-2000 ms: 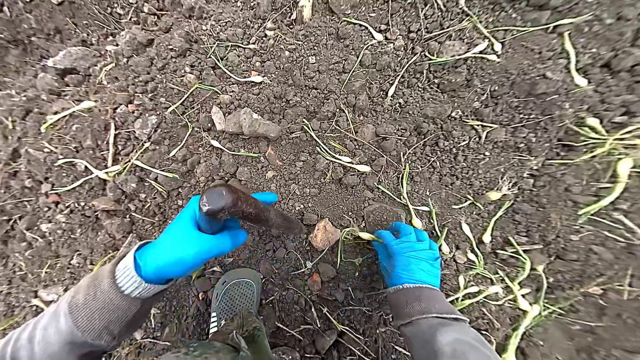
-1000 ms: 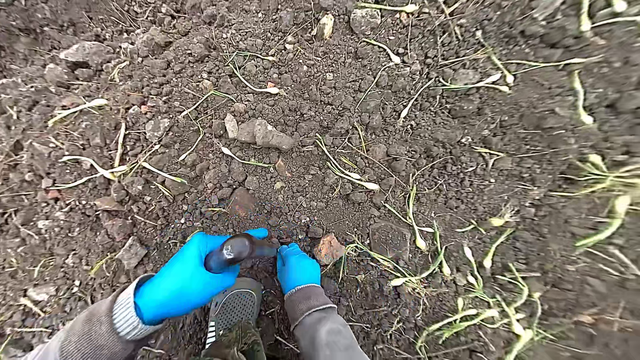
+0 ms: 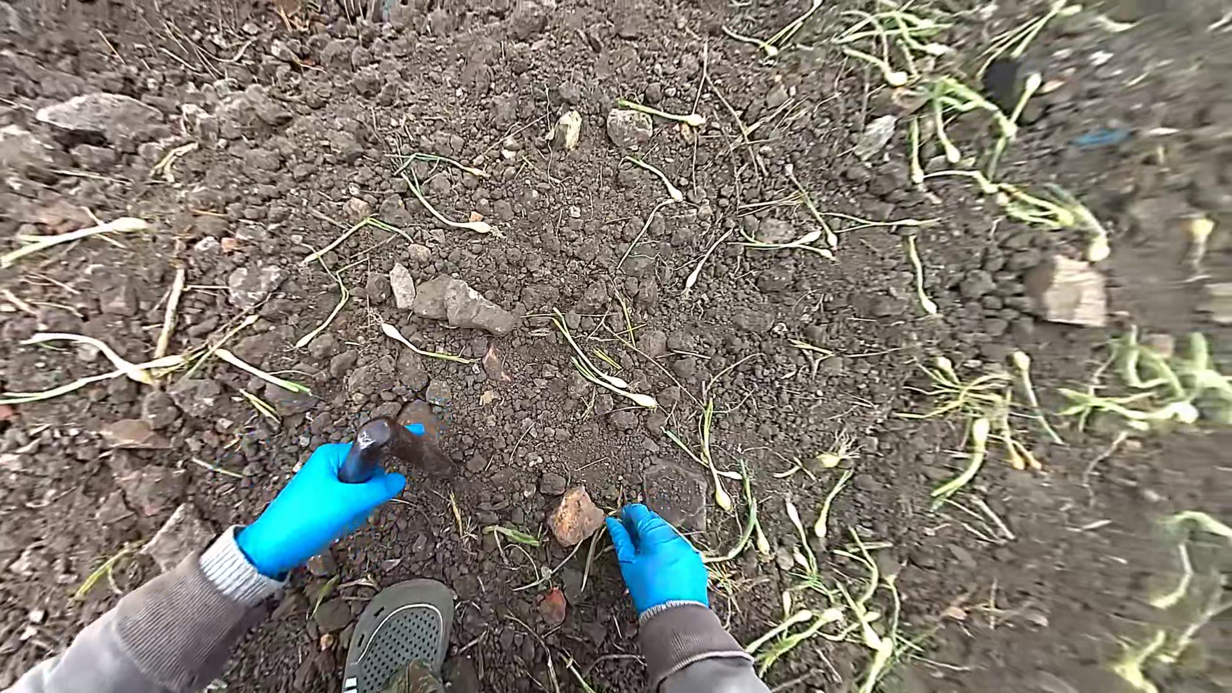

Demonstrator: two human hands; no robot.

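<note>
Closed around the dark handle of a hand tool [image 3: 370, 450], my left hand [image 3: 313, 510] wears a blue glove. The tool's brownish working end points right, low over the soil; its exact kind cannot be told. My right hand [image 3: 659, 558], also gloved in blue, is at the ground just right of a reddish stone [image 3: 576, 517], its fingertips near thin stems. Whether it grips anything is hidden. A bulb seedling with green leaves [image 3: 721, 493] lies above and right of that hand. Another pair of bulb seedlings [image 3: 616, 383] lies farther up on the soil.
Below my left hand is a grey-green perforated clog [image 3: 402, 630] on a foot. Heaps of bulb seedlings lie at the lower right [image 3: 871, 635] and upper right. A long grey stone [image 3: 464, 305] and a pale block-like stone [image 3: 1073, 291] rest on the cloddy soil.
My right hand has moved right, away from the tool and past the reddish stone. The left hand still holds the tool, which now stands farther from the right hand.
</note>
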